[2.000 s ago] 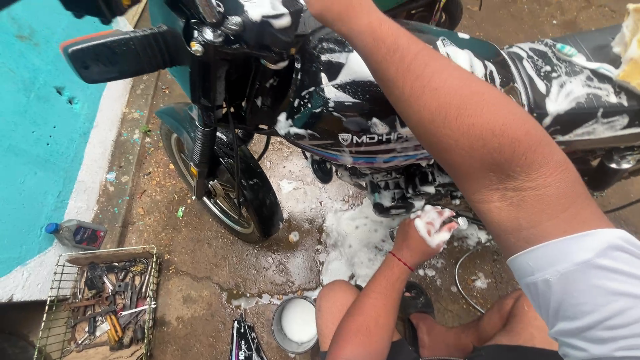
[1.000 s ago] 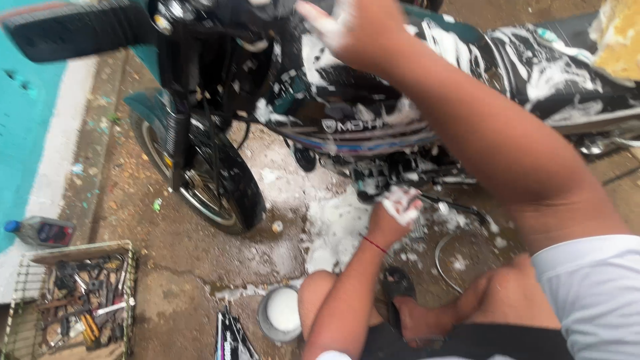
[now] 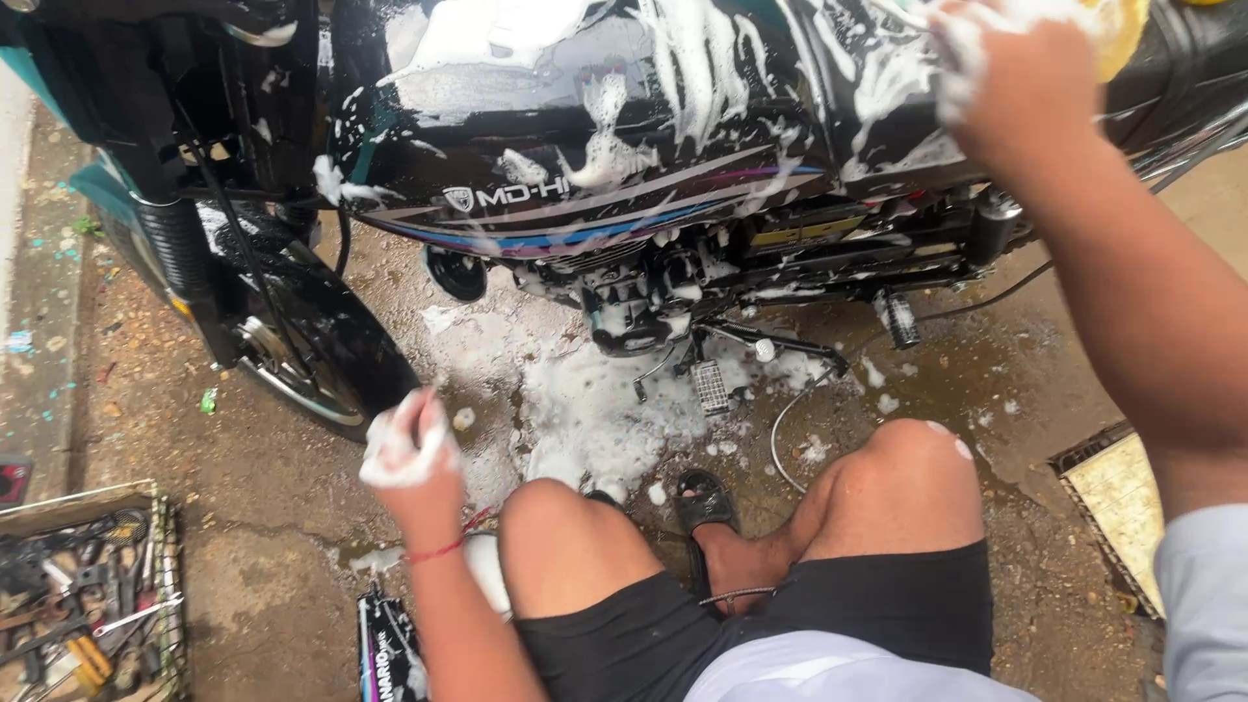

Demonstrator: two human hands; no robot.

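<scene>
A motorcycle with a black fuel tank (image 3: 546,117) and colored stripes stands across the upper view, streaked with white foam. My left hand (image 3: 411,439), coated in foam with half-curled fingers, is in the air beside the front wheel (image 3: 322,341); no object shows in it. My right hand (image 3: 1019,88), foamy and slightly blurred, is over the front of the black seat (image 3: 1160,68). Just behind it lies a yellow sponge (image 3: 1121,34); whether the fingers touch it is hard to tell. Foam also covers parts of the engine (image 3: 634,302).
A wire basket (image 3: 168,585) of metal tools sits at lower left. A round container (image 3: 486,570) is partly hidden behind my left forearm, near a black panel (image 3: 390,643) bearing writing. Foam (image 3: 604,419) and a thin cable (image 3: 777,439) lie on the wet ground. A pale-topped box (image 3: 1121,507) is at right.
My right hand has moved from the handlebar end of the tank back to the seat, beside the sponge. My left hand has gone from near the engine to beside the front wheel. The view has shifted.
</scene>
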